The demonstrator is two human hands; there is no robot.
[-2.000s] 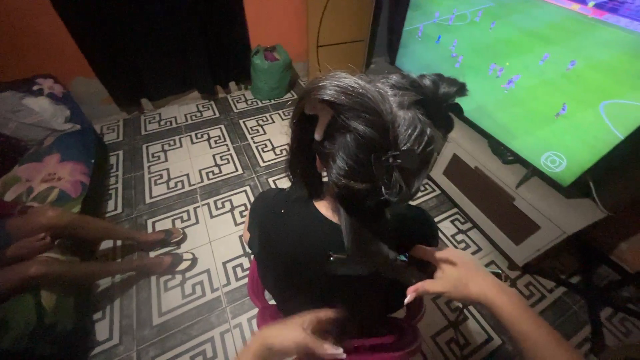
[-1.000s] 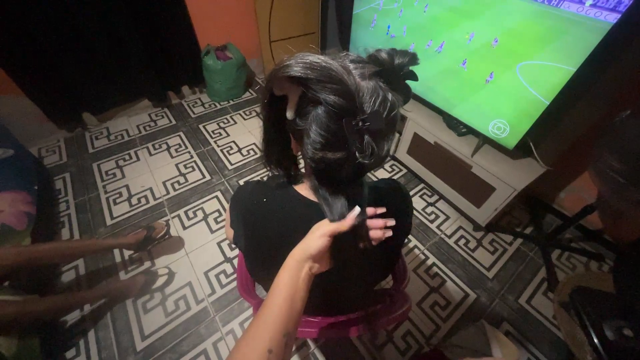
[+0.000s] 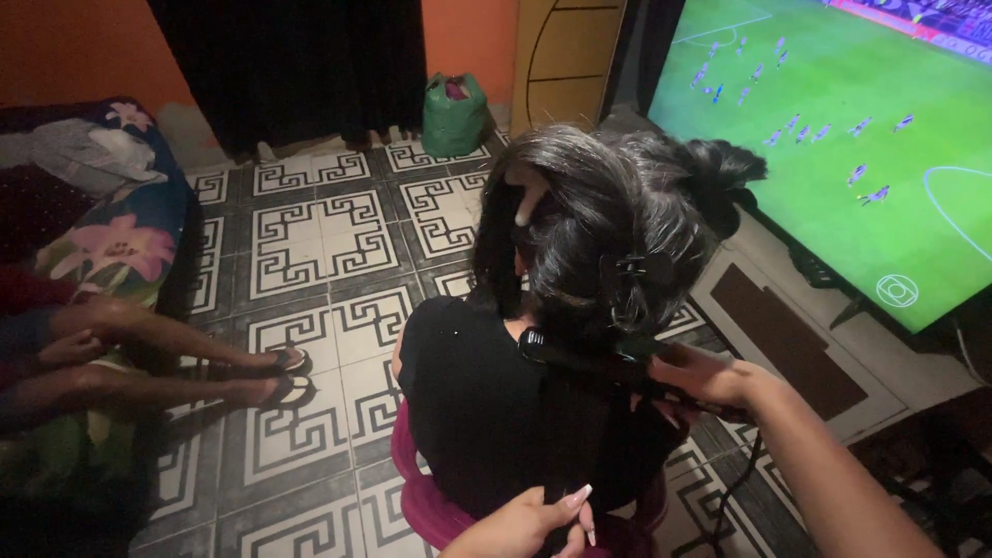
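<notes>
A person with dark hair point(image 3: 573, 201) partly pinned up sits with their back to me, in a black top point(image 3: 480, 403). My right hand point(image 3: 697, 380) grips a dark corded hair straightener point(image 3: 535, 345), held across the hair below the nape. A black claw clip point(image 3: 632, 267) sits in the hair at the back of the head. Low by the person's back is my left hand point(image 3: 554, 519), thumb and fingers close together; whether hair lies between them cannot be made out against the black top. The straightener's cord point(image 3: 736, 488) hangs down at the right.
The person sits on a magenta plastic chair point(image 3: 422, 500). At the left, another person's legs point(image 3: 178, 349) reach out from a flowered cover point(image 3: 116, 244). A green bag point(image 3: 453, 116) stands on the tiled floor by the wall. A television point(image 3: 837, 132) rests on a low cabinet point(image 3: 790, 341) at the right.
My left hand, on the strand behind the neck a second ago, is now lower by the person's lower back. My right hand has come into view with the straightener at the hair.
</notes>
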